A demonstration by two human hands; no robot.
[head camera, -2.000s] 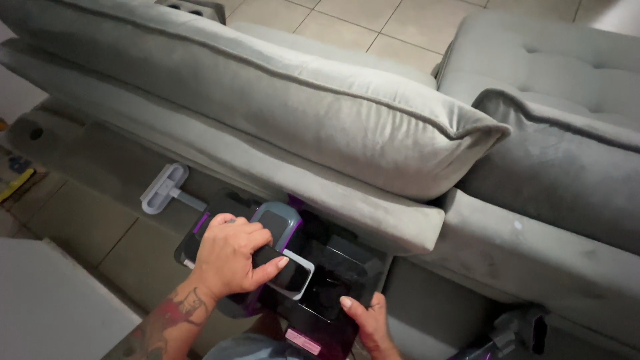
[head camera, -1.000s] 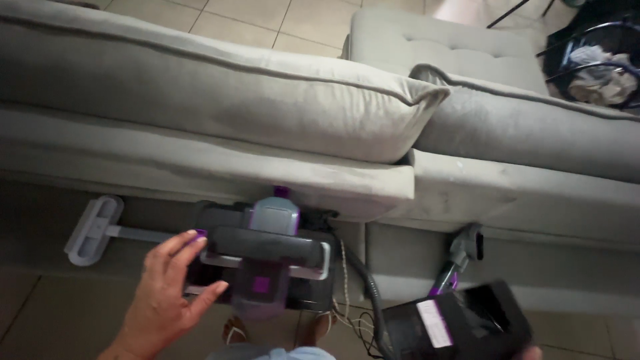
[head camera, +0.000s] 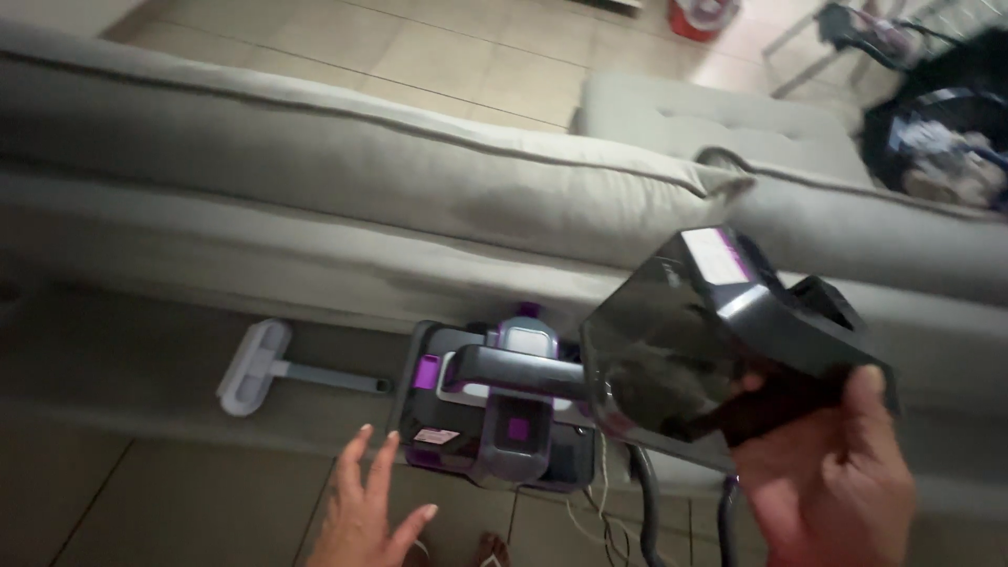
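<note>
My right hand [head camera: 835, 472] grips a dark translucent plastic tank [head camera: 669, 346] at its lower right edge and holds it tilted above the sofa base, right of a black and purple portable carpet cleaner [head camera: 504, 409]. The cleaner stands on the grey ledge of the sofa, its black carry handle on top. Just left of and below the cleaner is my left hand [head camera: 362, 504], empty, with its fingers spread. Farther left a grey, wide-headed brush or squeegee tool [head camera: 256, 366] lies on the ledge, its short handle pointing at the cleaner.
A grey sofa backrest [head camera: 394, 173] runs across the view, with a tufted seat [head camera: 709, 118] beyond it. A dark hose [head camera: 646, 504] and thin cords [head camera: 602, 504] hang below the cleaner. At the upper right are a black basket of cloths [head camera: 945, 157] and a red bucket [head camera: 701, 17].
My right hand has raised the dark tank, which was low at the right of the cleaner. My left hand has come off the cleaner and moved down and left of it.
</note>
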